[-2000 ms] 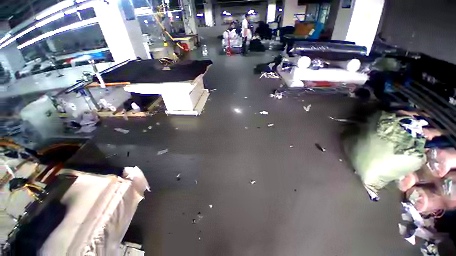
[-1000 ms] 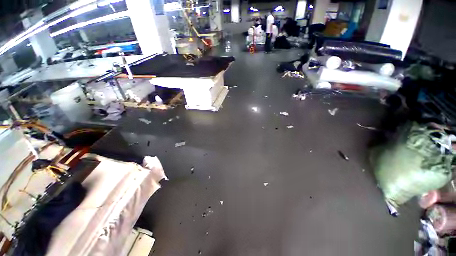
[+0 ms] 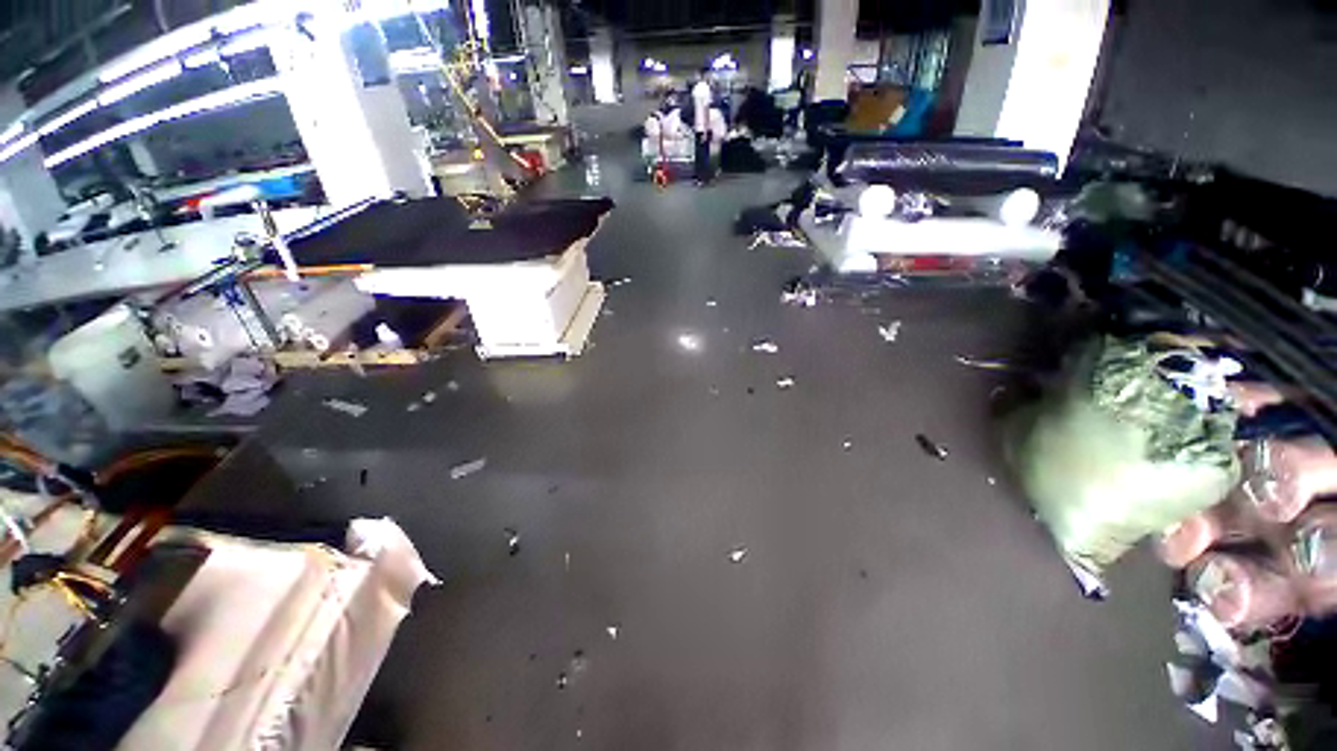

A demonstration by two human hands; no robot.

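Neither of my hands is in the picture. At the lower left stands the near padded table with a wrinkled pale table cover (image 3: pixel 271 624) that hangs over its edge. A dark cloth bundle (image 3: pixel 110 690) lies on it at the lower left, cut off by the picture's edge. Yellow steam hoses (image 3: pixel 59 590) loop beside the bundle. Farther off at the left, a second table bears a black table cover (image 3: pixel 455 232) above a white base.
A green sack (image 3: pixel 1122 455) stands at the right, beside pink rolls (image 3: pixel 1243 584). Fabric rolls (image 3: pixel 953 235) lie on a low stand at the back right. Scraps are scattered on the grey floor (image 3: pixel 704 484). A person (image 3: pixel 702 129) stands far back. A white bin (image 3: pixel 103 360) is at the left.
The view swung right-to-left and back: things shifted right in the picture one second ago and are now near their first places, slightly lower. No hand has appeared.
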